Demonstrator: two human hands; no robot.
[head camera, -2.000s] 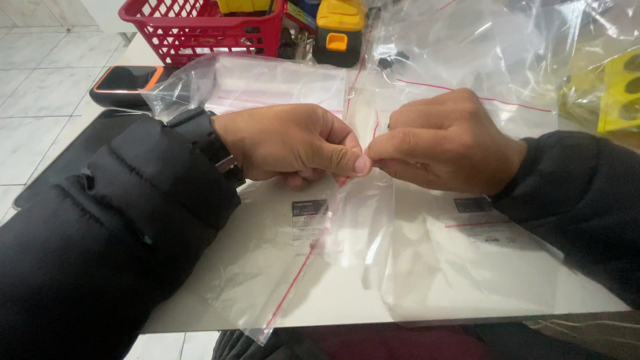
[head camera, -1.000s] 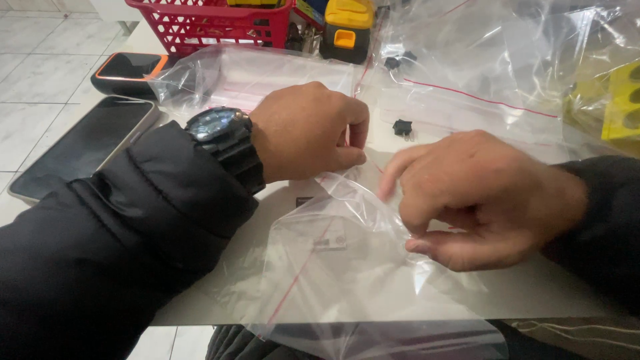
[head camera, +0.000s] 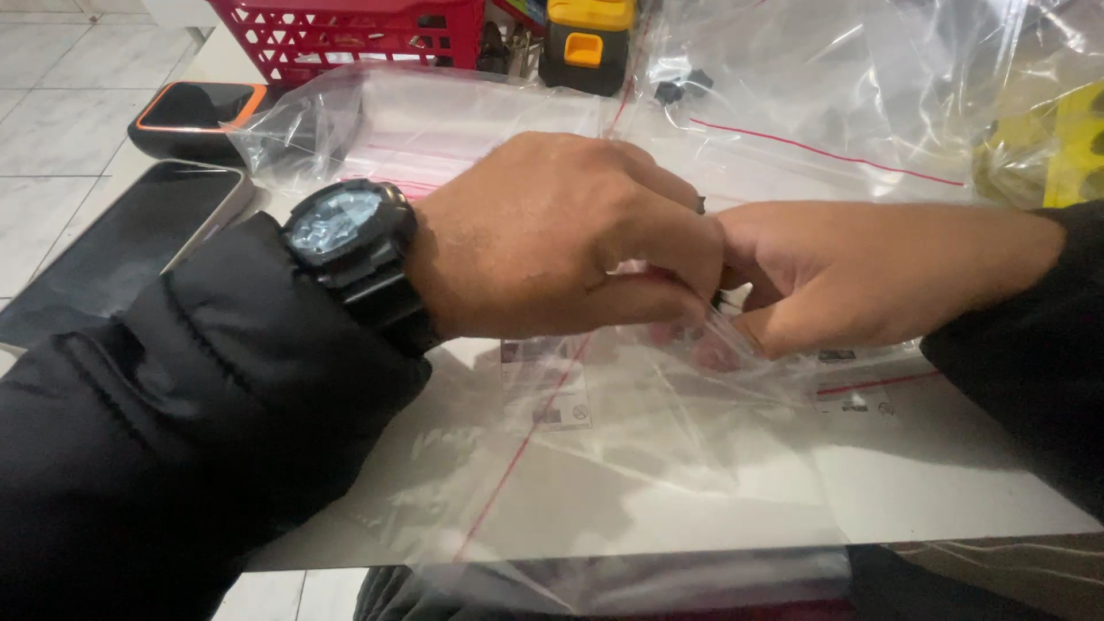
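Observation:
A clear plastic zip bag (head camera: 638, 431) with a red line lies over the near part of the white table, and its lower end hangs past the edge. My left hand (head camera: 569, 233), with a black wristwatch (head camera: 345, 224) above it on the wrist, pinches the bag's upper edge between thumb and fingers. My right hand (head camera: 828, 267) meets it from the right; its fingertips are inside or behind the film, I cannot tell which. A small dark piece shows between the hands, mostly hidden. Printed labels (head camera: 561, 388) show through the plastic.
A phone (head camera: 112, 233) and a black device with orange trim (head camera: 198, 112) lie at the left. Behind stand a red plastic basket (head camera: 354, 34) and a yellow-black tape measure (head camera: 588, 47). More clear bags (head camera: 819, 86) cover the back, with black pieces (head camera: 684, 86) and a yellow perforated item (head camera: 1078, 147) at right.
My right hand was apart from the left one second ago and has moved left to meet it. The black piece lying on the table near the right hand then is no longer visible there.

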